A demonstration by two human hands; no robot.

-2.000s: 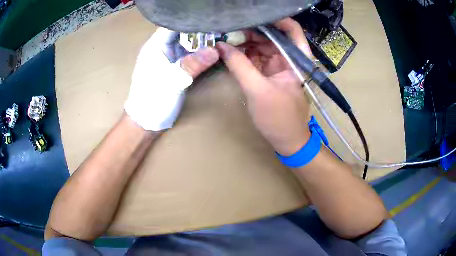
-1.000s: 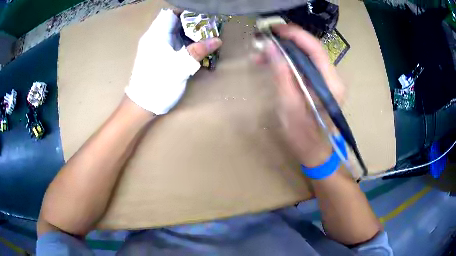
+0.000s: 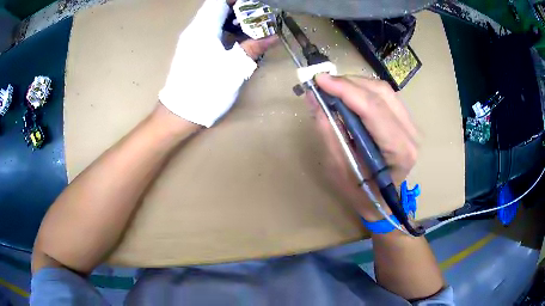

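Note:
My left hand (image 3: 206,72), in a white glove with bare fingertips, holds a white plastic socket housing (image 3: 256,19) with brassy metal strips at the top of the view. My right hand (image 3: 367,128), bare with a blue wrist strap (image 3: 382,225), grips a black soldering iron (image 3: 358,134) by its handle, below a pale collar. A thin whitish solder feed tube (image 3: 346,146) runs along the iron. The iron's front end points up-left to the right side of the housing. Whether the tip touches it cannot be told. No circuit board can be made out on the housing.
The grey fume hood (image 3: 352,7) covers the top centre. A black tray with yellow tip-cleaner fill (image 3: 399,64) stands at the upper right of the tan mat (image 3: 239,197). Assemblies (image 3: 38,92) lie on the dark bench at left. A small green board (image 3: 478,128) lies at right.
The right hand has swung away from the housing, then turned the iron so its front end is back beside it. The left hand has shifted slightly up and right with the housing.

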